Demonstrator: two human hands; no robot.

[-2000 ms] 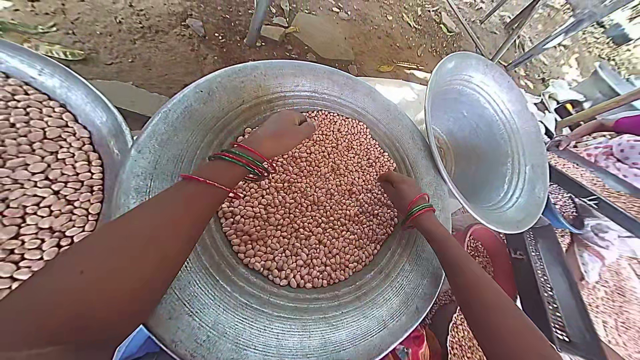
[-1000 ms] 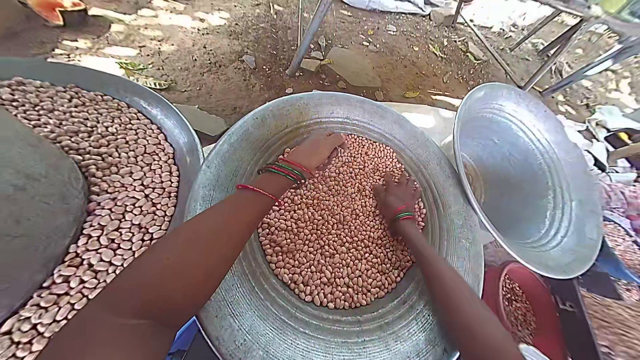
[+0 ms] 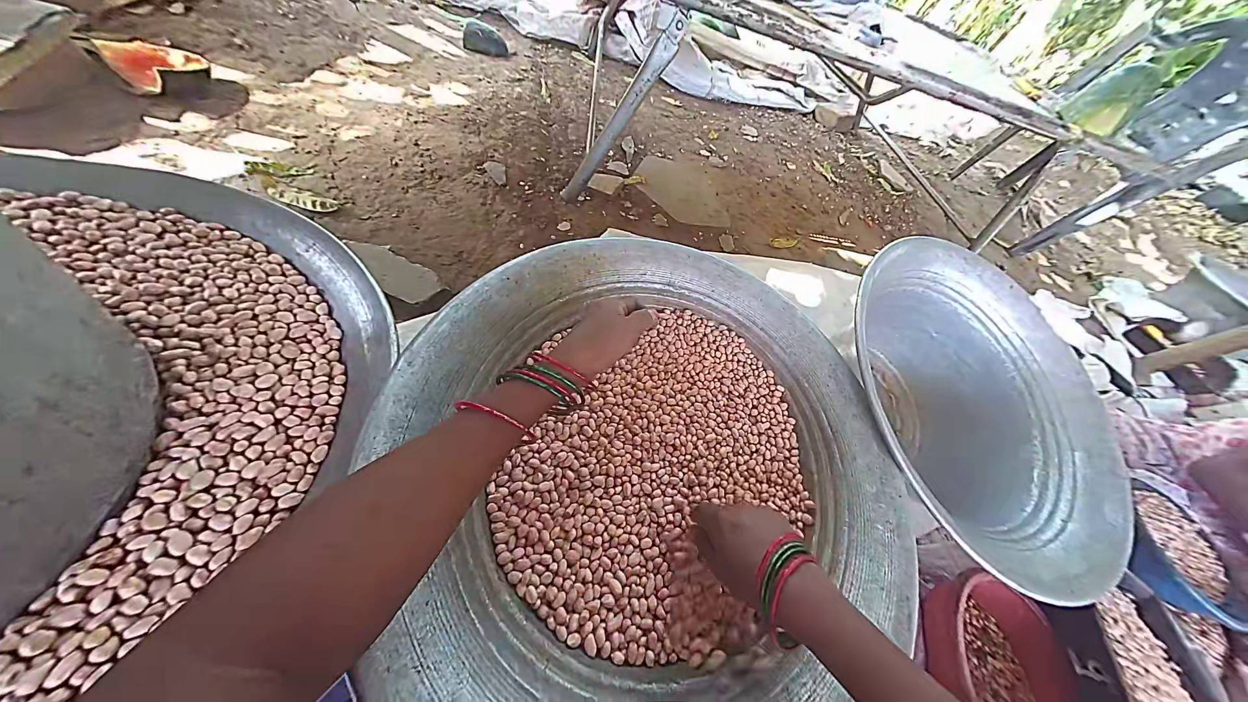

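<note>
A wide metal basin [image 3: 624,258] holds a heap of pinkish-brown nuts or seeds [image 3: 634,468]. My left hand [image 3: 612,341], with red and green bangles at the wrist, rests at the heap's upper edge, fingers curled; what lies under them is hidden. My right hand [image 3: 736,546], also bangled, is low on the right side of the heap with its fingers bent down. Blurred nuts are moving just beneath it, and whether it grips any cannot be told.
A large metal pan [image 3: 366,302] of similar, larger-looking nuts stands at the left. An empty metal bowl [image 3: 994,419] leans at the right. Below it stands a red tub [image 3: 1019,624] of nuts, beside a blue container [image 3: 1170,585]. A metal frame [image 3: 634,102] stands beyond.
My right hand has moved from the heap's upper right down to its lower right, stirring nuts there. My left hand stays near the upper edge. The view has swung left and up.
</note>
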